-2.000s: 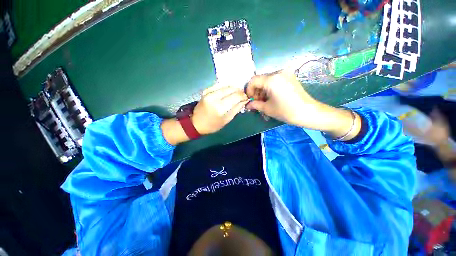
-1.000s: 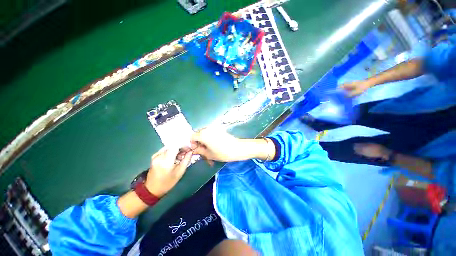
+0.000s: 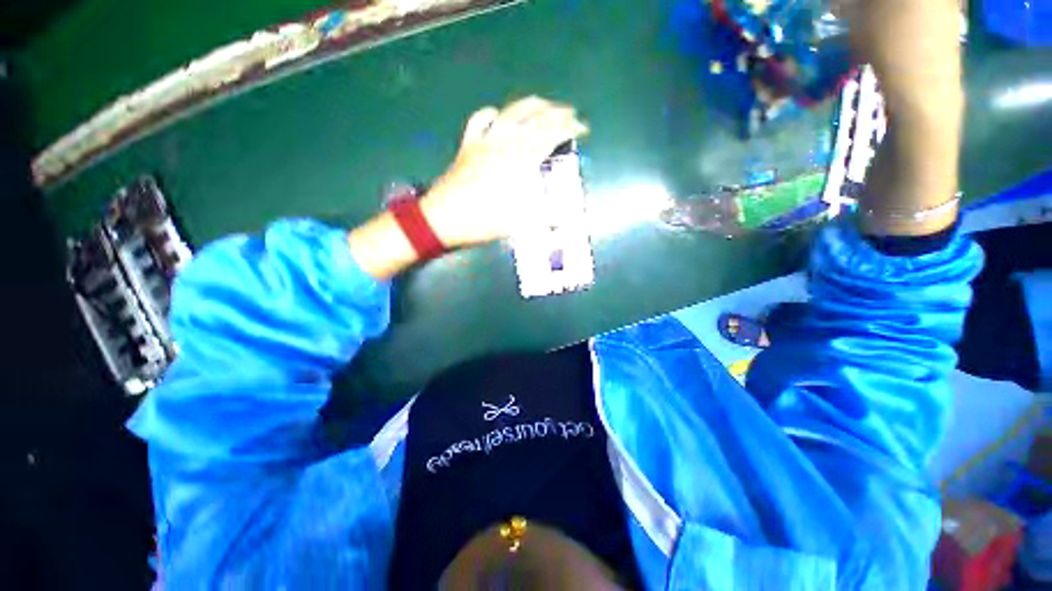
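The phone mid-frame assembly point(image 3: 554, 256) lies on the green mat in front of me, its near end bright white with a small dark square. My left hand point(image 3: 513, 156) lies over its far left part, with curled fingers gripping it near the far end. The hand hides most of the circuitry; a bit of black shows by the fingertips. My right arm reaches to the far right. My right hand point(image 3: 902, 29) is cut off by the top edge, so its fingers and anything in them cannot be seen.
White sticker sheets point(image 3: 855, 144) with black shapes lie partly behind my right forearm. Left of them are a green card point(image 3: 782, 201) and a red-rimmed bin of blue scraps point(image 3: 779, 69). Phone assemblies point(image 3: 127, 289) stand at far left. A worn rail point(image 3: 254, 58) runs beyond.
My hands have parted from the phone's near end. My left hand has moved to its far end; my right hand has reached away to the far right. The camera view has also swung.
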